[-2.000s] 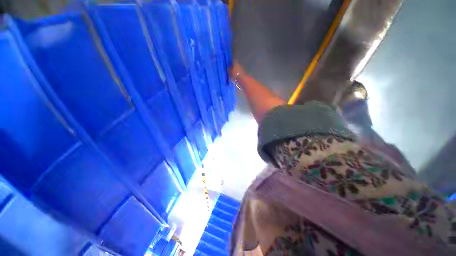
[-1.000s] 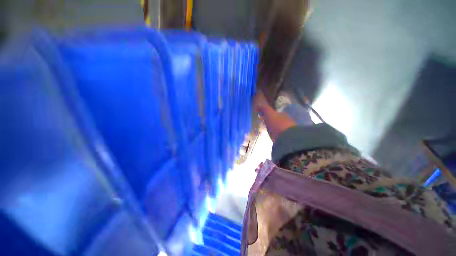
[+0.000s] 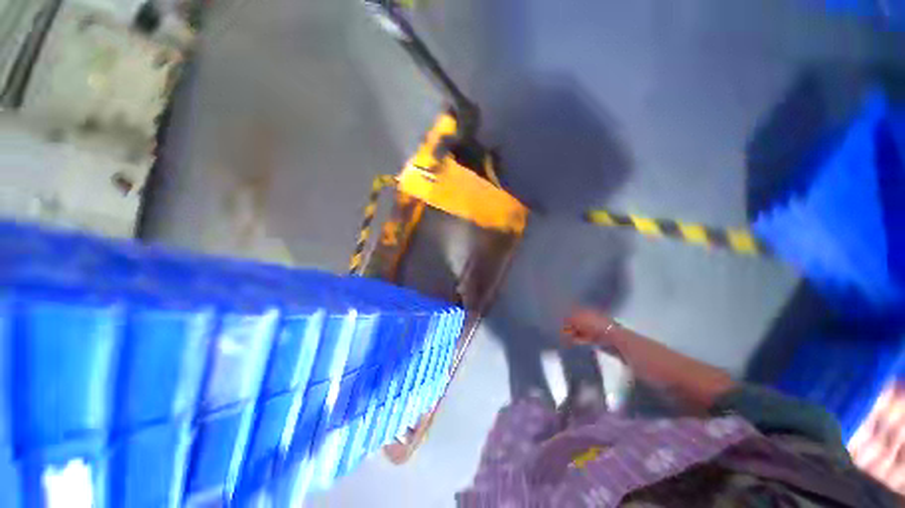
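Observation:
A tall stack of blue trays (image 3: 213, 367) leans across the left and lower left of the view, its ribbed side towards me. It stands on the fork area of a yellow-orange hand pallet truck (image 3: 461, 193); a fork tip (image 3: 399, 451) shows beside the stack's base. My right hand (image 3: 587, 327) hangs over the floor, to the right of the stack and apart from it. It is small and blurred, and its fingers look curled, but whether they are closed is unclear. No object shows in it. My left hand is out of view.
The pallet truck's dark handle (image 3: 422, 60) rises towards the top. Yellow-black tape (image 3: 675, 230) crosses the grey floor. More blue trays (image 3: 843, 218) stand at the right. A pale cluttered surface (image 3: 84, 129) is at the upper left. Pink items (image 3: 883, 437) show at the right edge.
The view has swung, bringing the pallet truck's yellow body into sight. My right hand was beside the stack's edge and is now apart from it, further right and lower in the view.

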